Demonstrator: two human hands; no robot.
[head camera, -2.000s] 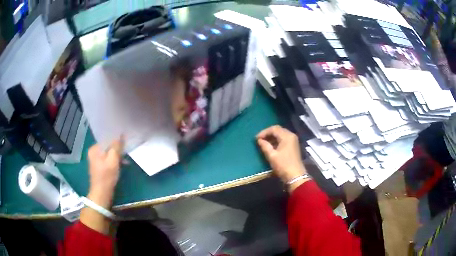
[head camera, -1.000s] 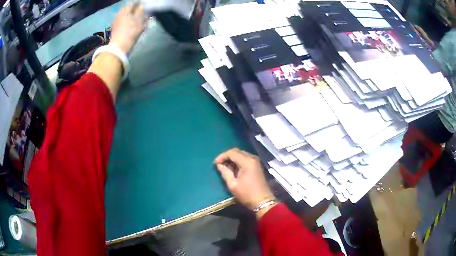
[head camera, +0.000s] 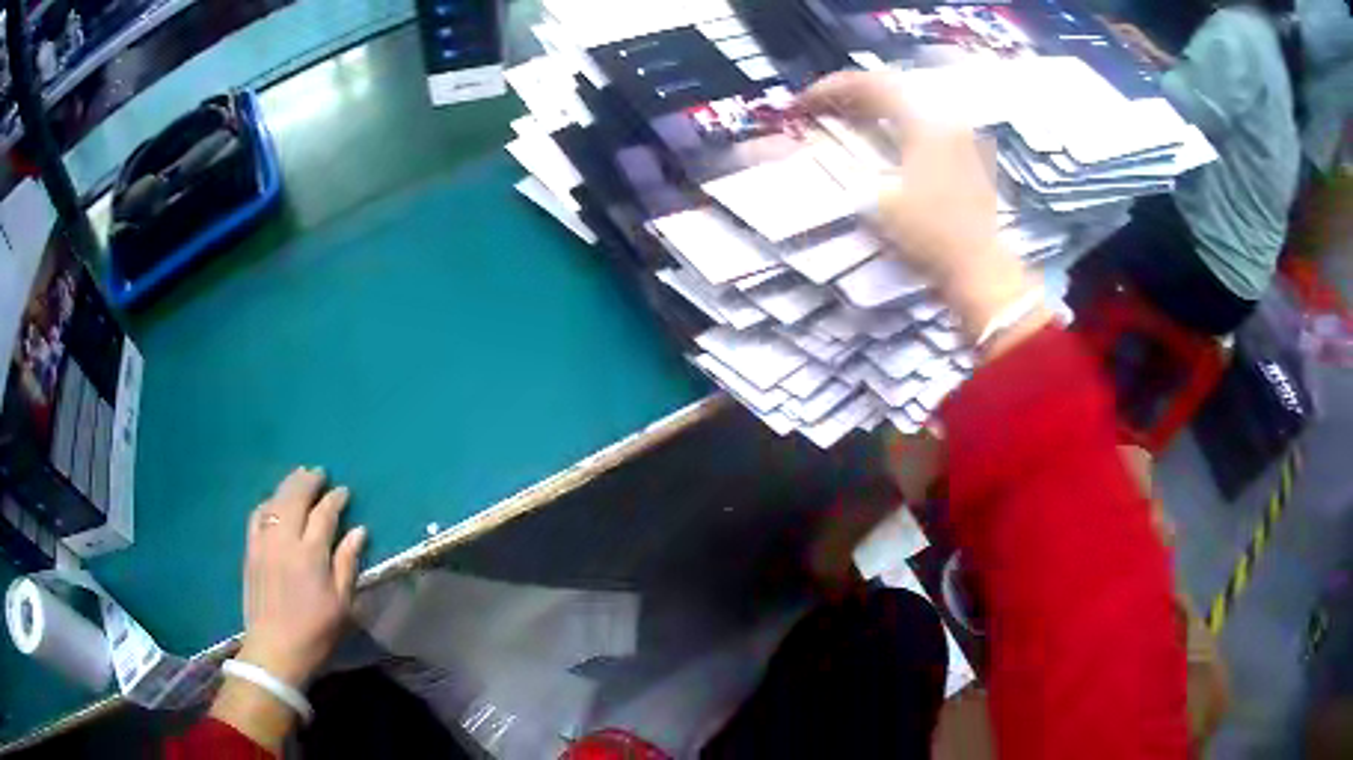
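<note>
A large overlapping pile of flat carton blanks (head camera: 816, 223), black printed with white flaps, lies on the bench at the upper right. My right hand (head camera: 927, 186) is over the pile, blurred, fingers at the printed faces; whether it grips a blank cannot be told. My left hand (head camera: 301, 572) rests on the green bench (head camera: 356, 356) near its front edge, fingers apart and empty. A set-up carton (head camera: 67, 394) stands at the left edge. Part of another dark box (head camera: 460, 52) shows at the top.
A blue tray (head camera: 193, 193) with dark items is at the far left. A white label roll (head camera: 57, 631) with a trailing strip lies at the near left edge. A person in a light green top (head camera: 1239, 149) is at the right, by a red stool (head camera: 1150, 364). Clear plastic (head camera: 519, 646) hangs below the bench edge.
My left hand has come back from the far side, off the dark box, to the bench's near edge. My right hand has moved from the bench up over the pile. The view has shifted.
</note>
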